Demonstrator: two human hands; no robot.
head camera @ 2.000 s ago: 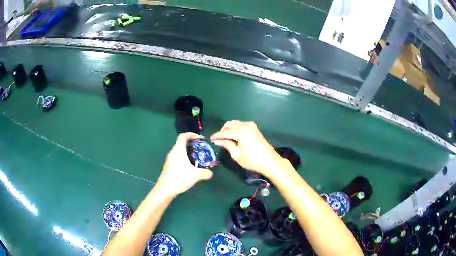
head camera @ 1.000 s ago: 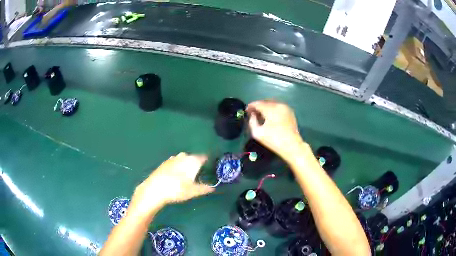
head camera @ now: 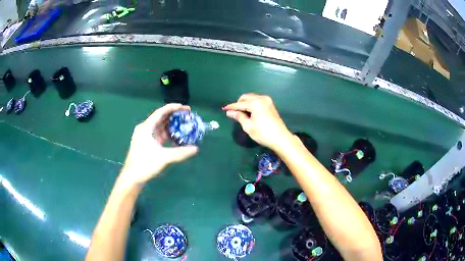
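Note:
My left hand (head camera: 153, 142) holds a round blue circuit board (head camera: 185, 127) by its edge, and a small white end piece (head camera: 214, 125) sticks out at the board's right side. My right hand (head camera: 255, 118) pinches a small red plug (head camera: 224, 108) between thumb and forefinger, to the right of the board and apart from it. A black housing (head camera: 243, 136) stands under my right hand, partly hidden by it. Another black housing (head camera: 176, 87) with a pale green dot stands behind my left hand.
Two circuit boards (head camera: 170, 240) lie at the near edge of the green surface (head camera: 92, 168). Several black housings (head camera: 256, 200) stand at the lower right. More are massed beyond the grey rail (head camera: 433, 178). A pale edge rail (head camera: 204, 45) crosses behind. Small housings and boards stand far left.
My left hand, empty a second ago, now holds a blue board and is raised further back. My right hand has moved slightly left, with a red plug showing at its fingertips. Housings along the back have shifted right.

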